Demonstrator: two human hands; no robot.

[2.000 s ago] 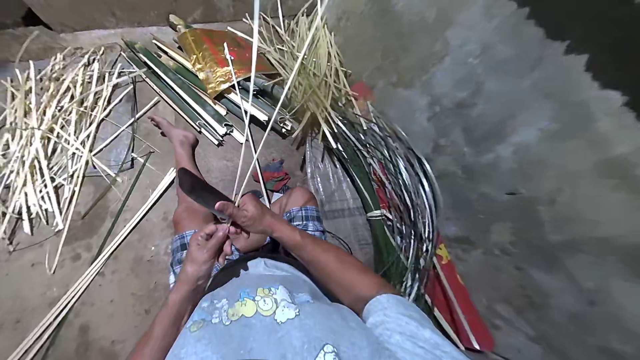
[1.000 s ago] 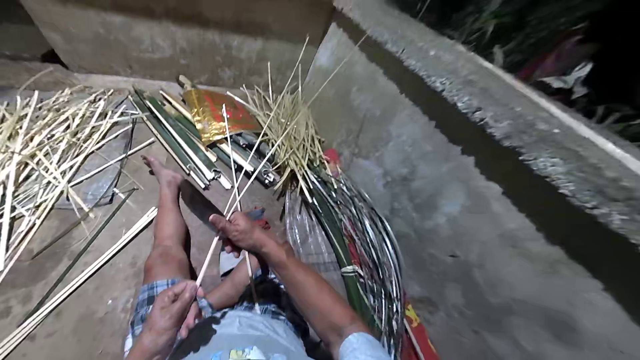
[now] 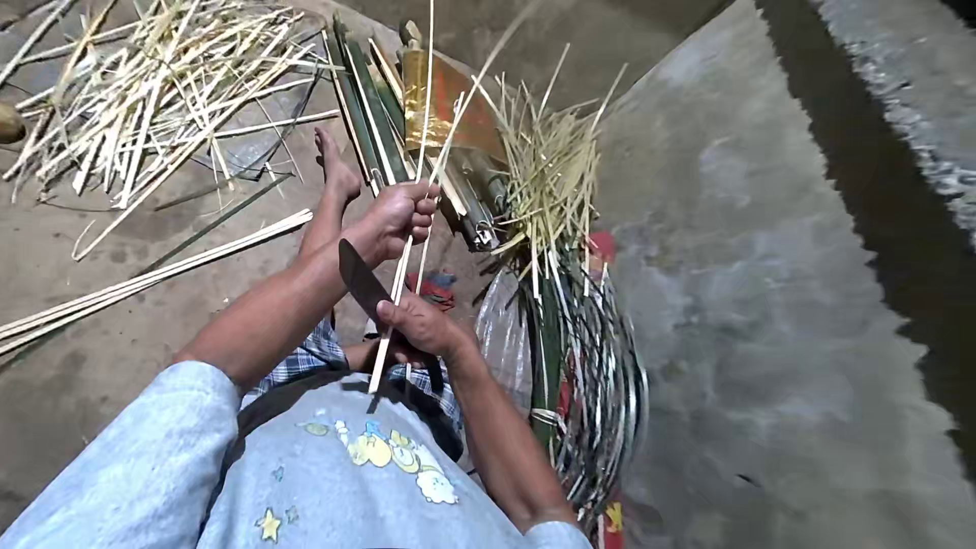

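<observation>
My left hand (image 3: 402, 217) is stretched out in front of me, its fingers closed around pale bamboo strips (image 3: 453, 126) that run up past the fist. Nearer my lap, my right hand (image 3: 415, 322) grips a knife with a broad dark blade (image 3: 360, 280), which points up and left. One pale strip passes by the blade and under my right thumb, its lower end over my shirt. A second thin strip hangs beside it. The knife's handle is mostly hidden by my right hand.
Loose pale strips (image 3: 164, 99) lie heaped at the upper left, with longer strips (image 3: 152, 280) below. Split green bamboo (image 3: 364, 107) lies ahead, beside gold and red wrapping (image 3: 457, 107). A tied bundle of green strips (image 3: 546, 358) curves along my right, near a concrete wall (image 3: 732, 252).
My left hand has moved from close to my lap to far out beyond the knife, closed on the strips. The right hand still holds the knife. The view has shifted.
</observation>
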